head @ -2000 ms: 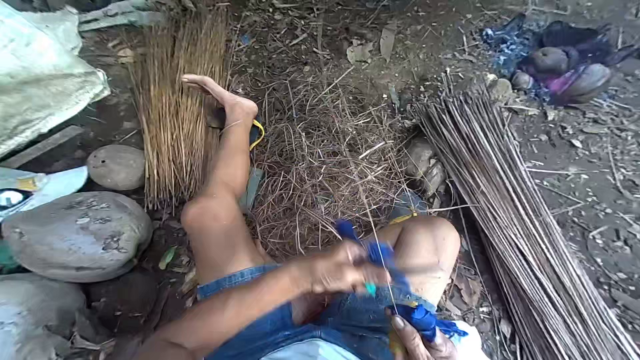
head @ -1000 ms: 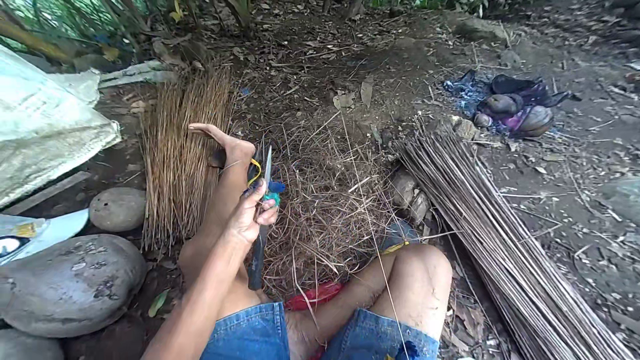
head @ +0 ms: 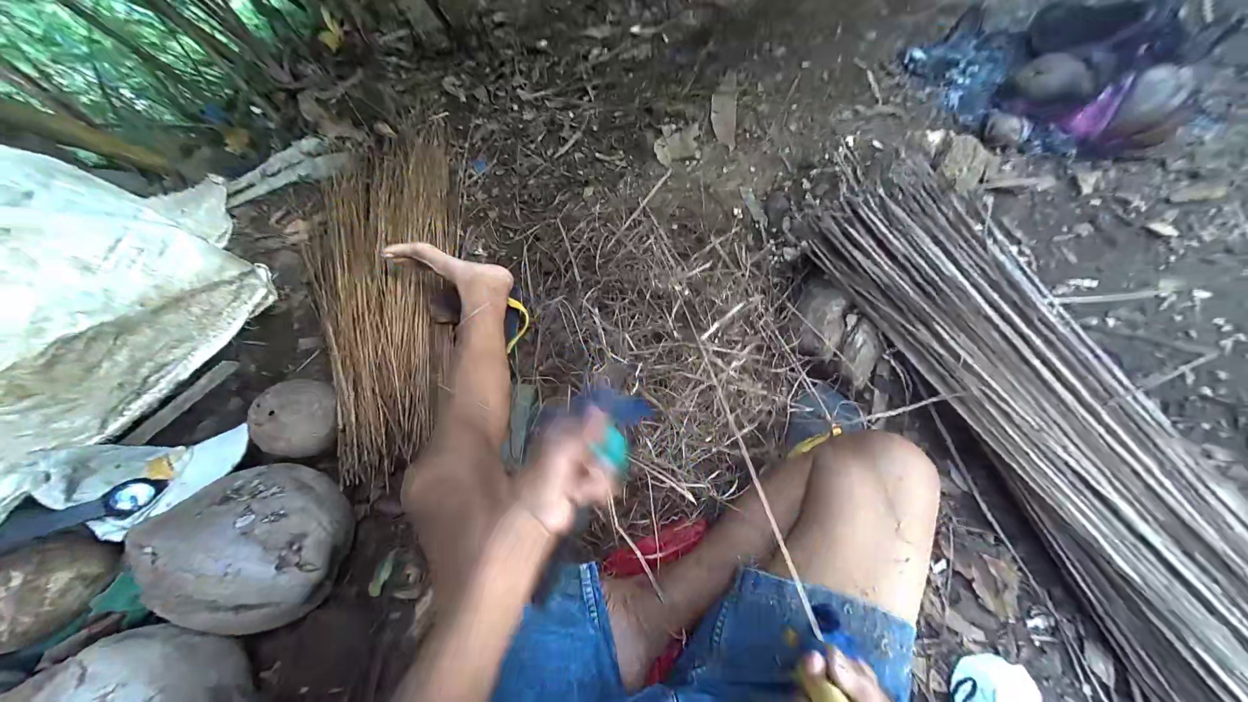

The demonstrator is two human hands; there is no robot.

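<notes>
My left hand [head: 567, 470], blurred by motion, is closed around a knife with a teal part [head: 612, 450] at its grip; dark blue material shows beside it and the blade cannot be made out. At the bottom edge, my right hand [head: 846, 675] holds the lower end of a long thin stick [head: 746, 458] together with blue and yellow material. That stick slants up and left over a heap of thin plant shavings [head: 673, 341] between my legs. A bundle of brown thin sticks [head: 375, 312] lies beyond my left foot, and a greyer bundle [head: 1014, 380] lies at the right.
Several coconuts [head: 239, 548] and a white sack [head: 107, 302] lie at the left. A red item [head: 655, 548] is by my bent leg. Stones [head: 838, 331] sit near the grey bundle. Ash and charred objects [head: 1097, 83] are at the upper right.
My left hand was near my right hand, then raised over the shavings with the knife blade upright; now it is lower, nearer my lap. My right hand shows again at the bottom edge.
</notes>
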